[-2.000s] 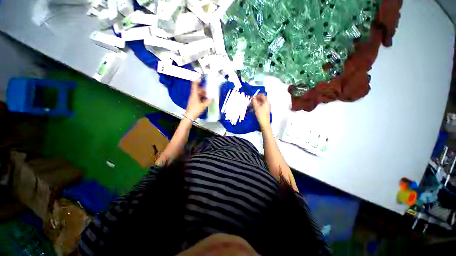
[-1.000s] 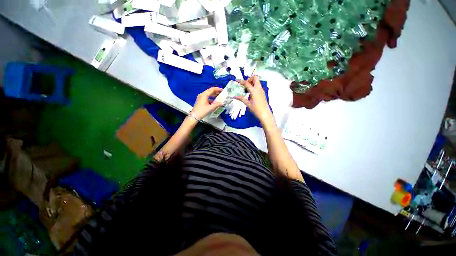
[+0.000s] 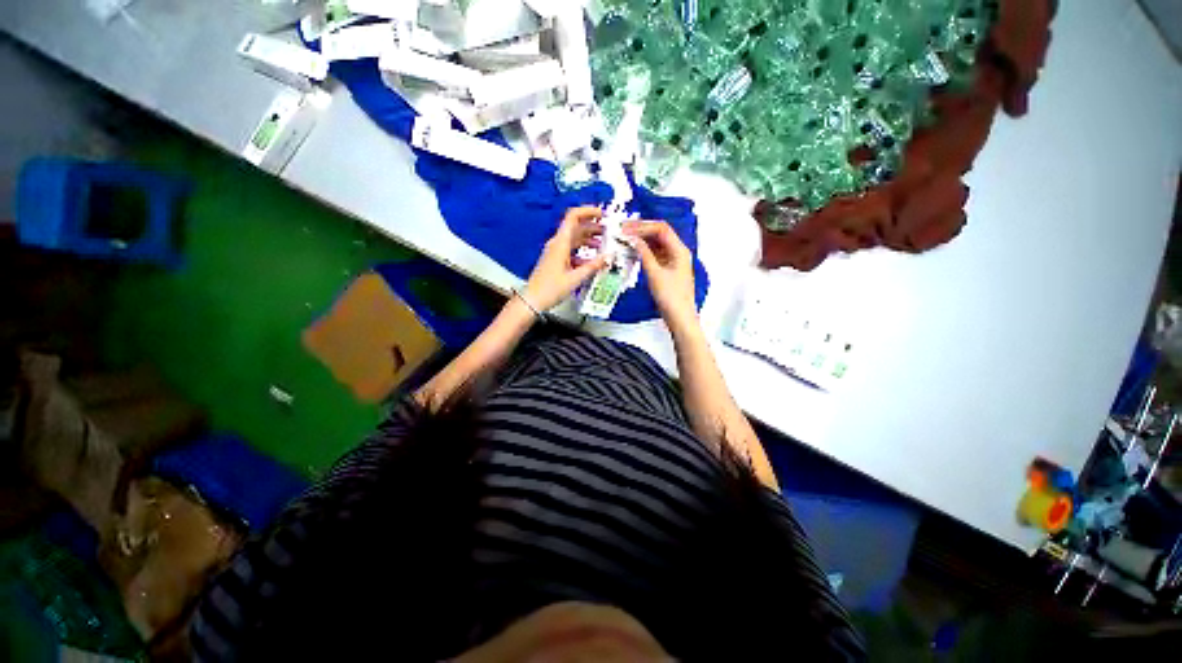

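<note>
A white unit carton with a green panel (image 3: 605, 288) is held upright between my two hands, over the blue cloth (image 3: 486, 220). My left hand (image 3: 567, 263) grips its left side. My right hand (image 3: 662, 266) is at its upper end on the right, fingertips close together; what the fingertips hold there is too small to tell. The white leaflets are mostly hidden behind the hands and carton. Loose white cartons (image 3: 469, 146) lie heaped beyond the cloth. The pile of greenish bottles with black tips (image 3: 778, 110) lies ahead to the right.
A red-brown cloth (image 3: 894, 214) edges the bottle pile. A row of packed cartons (image 3: 793, 347) lies near the table edge on the right. One carton (image 3: 281, 127) lies at the left edge. An orange-yellow and blue object (image 3: 1045, 499) is at the far right edge. A blue stool (image 3: 101, 211) stands left.
The carton has turned from slanted to more upright, its green panel now facing up. Both hands have drawn closer together at its upper end.
</note>
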